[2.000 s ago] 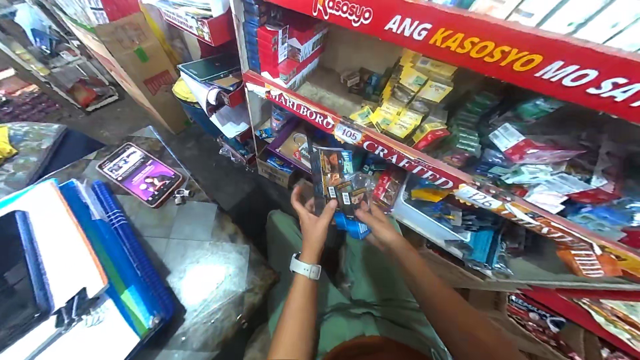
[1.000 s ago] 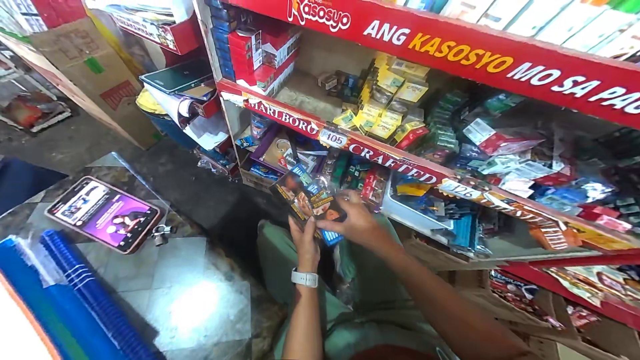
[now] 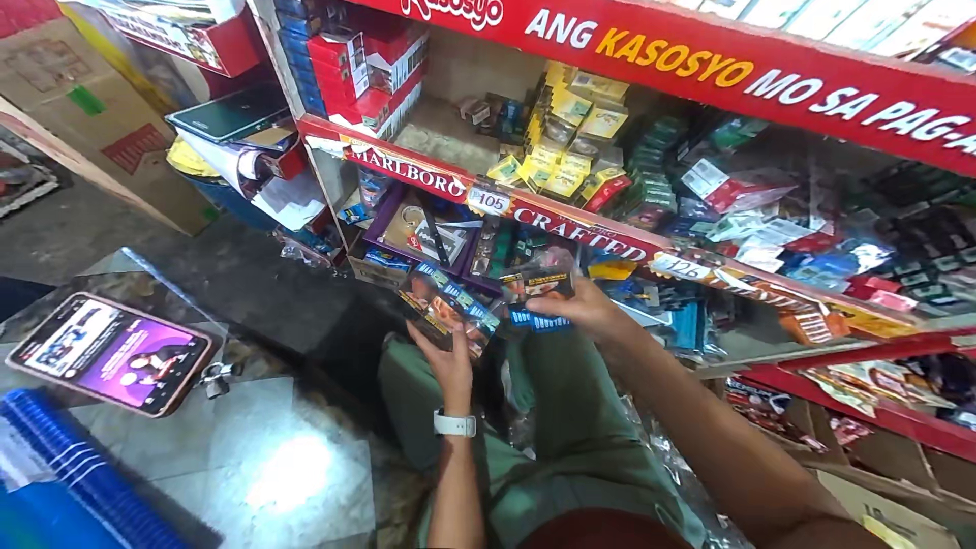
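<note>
My left hand (image 3: 446, 358), with a pale watch on its wrist, is closed around several cigarette packs (image 3: 448, 305) with dark pictures and blue ends. To its right, my right hand (image 3: 581, 305) holds more cigarette packs (image 3: 540, 290), some with blue faces turned down. A small gap parts the two groups, and both are above my green-trousered lap. Behind them is a purple tray (image 3: 379, 223) on the lower shelf. Yellow cigarette packs (image 3: 568, 164) are stacked on the shelf above.
A red-edged shelf (image 3: 427, 177) crosses in front of me, with packs heaped at the right. On the table at left lie a smartphone (image 3: 110, 352), a binder clip (image 3: 217, 379) and a blue spiral-bound item (image 3: 84, 473). A cardboard box (image 3: 84, 114) stands at the upper left.
The packs were together between both hands; now they are in two groups, one in each hand, and the hands have moved apart.
</note>
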